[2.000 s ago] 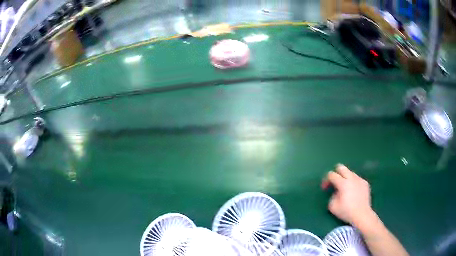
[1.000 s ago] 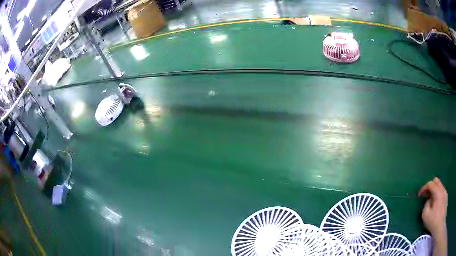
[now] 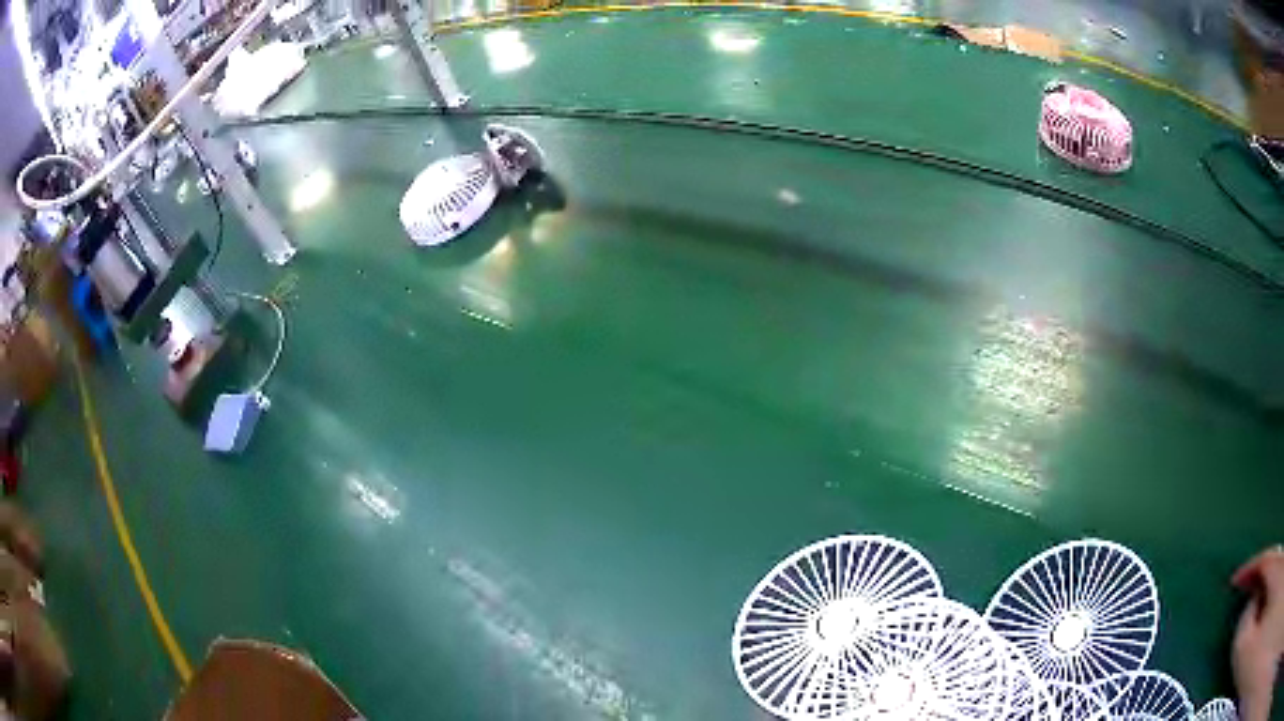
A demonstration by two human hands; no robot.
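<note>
Several white front grilles [image 3: 836, 624] lie overlapped along the near edge of the green surface, at the bottom right. My right hand [image 3: 1262, 634] is at the right rim of the picture, cut off by it, just right of the grilles; what shows of it holds nothing, but its fingers are mostly out of view. My left hand is not in view. A white clip fan [image 3: 454, 200] lies on the green surface at the upper left, its clip base [image 3: 513, 155] towards the back.
A pink fan head [image 3: 1086, 128] sits at the far right. Metal posts [image 3: 242, 190] stand at the left, near a machine and a light blue box [image 3: 235, 421] with a cable. A brown cardboard flap [image 3: 268, 685] shows at the bottom left. A dark strip crosses the far side.
The view has swung left, so the clip fan and grilles appear further right. My right hand has shifted to the picture's right rim and is now mostly cut off.
</note>
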